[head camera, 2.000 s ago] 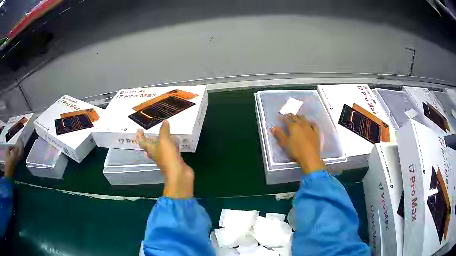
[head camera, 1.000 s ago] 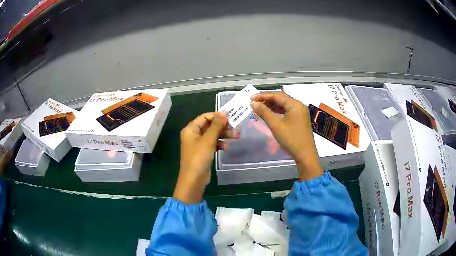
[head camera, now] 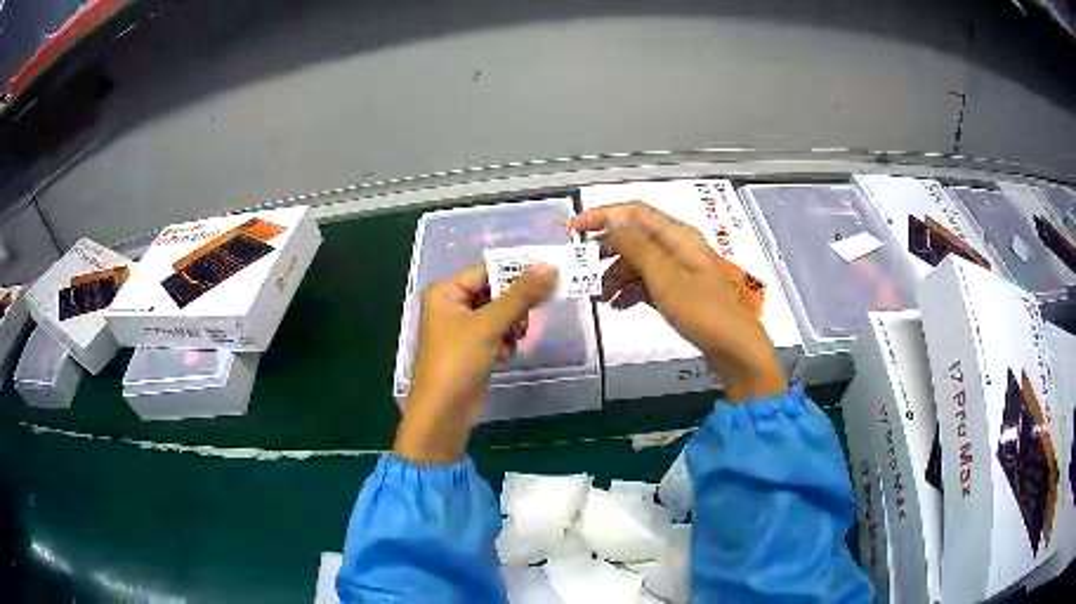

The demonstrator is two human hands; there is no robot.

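A white barcode label [head camera: 545, 269] with black print is held up over the belt. My left hand [head camera: 472, 325] grips it between thumb and fingers. My right hand [head camera: 678, 277] is at the label's right end, fingers bent; a small white pointed piece shows by its fingertips, and I cannot tell how firmly it is held. Below the hands is an inner box [head camera: 496, 389] with a frosted clear cover, partly hidden by my left hand. An outer box [head camera: 696, 375] with an orange and black device picture lies beside it on the right, partly behind my right hand.
Torn white backing paper [head camera: 590, 531] is heaped in front of me. At right, outer boxes [head camera: 985, 448] stand on edge, and another inner box [head camera: 814, 254] has a white slip on its cover. At left, an outer box [head camera: 212, 277] rests on an inner box [head camera: 189, 383]. A grey rail runs behind.
The slip was picked up from the inner box and raised in both hands; now its barcode print faces me, nearly level. The boxes on the belt have shifted left in view.
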